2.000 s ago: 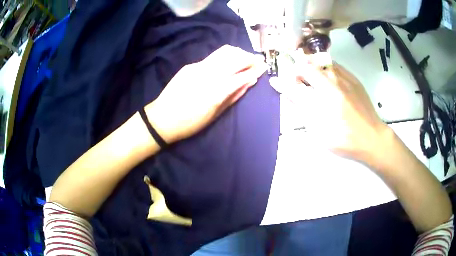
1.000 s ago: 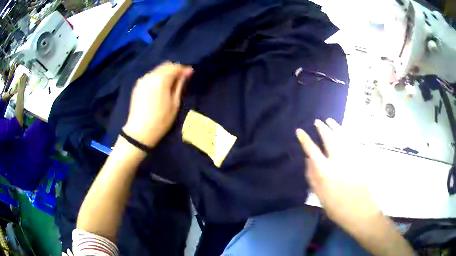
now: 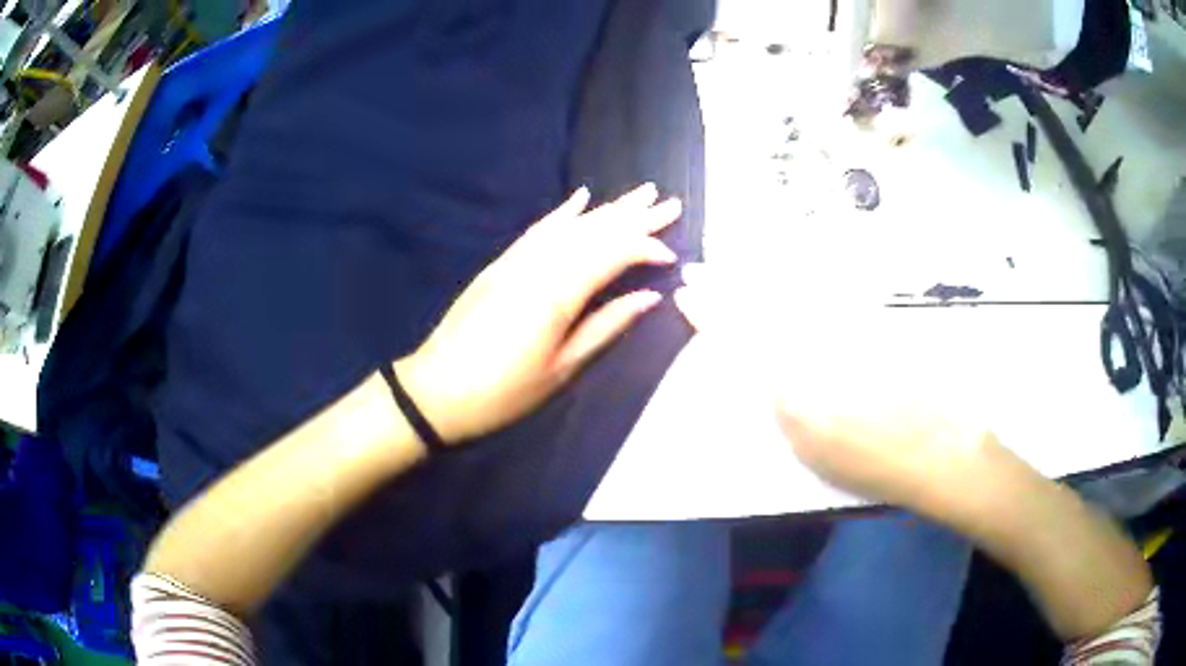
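A large dark navy garment panel (image 3: 351, 234) lies over the left of the table and hangs over its front edge. My left hand (image 3: 546, 306) lies palm down on the cloth near its right edge, fingers spread. My right hand (image 3: 832, 403) is at the cloth's right edge, its fingertips near my left fingers; it is washed out by bright light. Whether its fingertips pinch the edge cannot be told. The cloth edge runs up toward the sewing machine (image 3: 962, 33), whose needle area is overexposed.
Black scissors (image 3: 1138, 345) lie at the right, with a dark strip (image 3: 1073, 169) and small dark pieces above them. A round silver disc (image 3: 861, 190) is on the white table (image 3: 702, 455). A blue tray (image 3: 169, 124) is at the upper left.
The view has swung back right. The cloth now lies flatter, and the cream label is no longer visible. My left hand has moved onto the cloth's right edge; my right hand has come near it.
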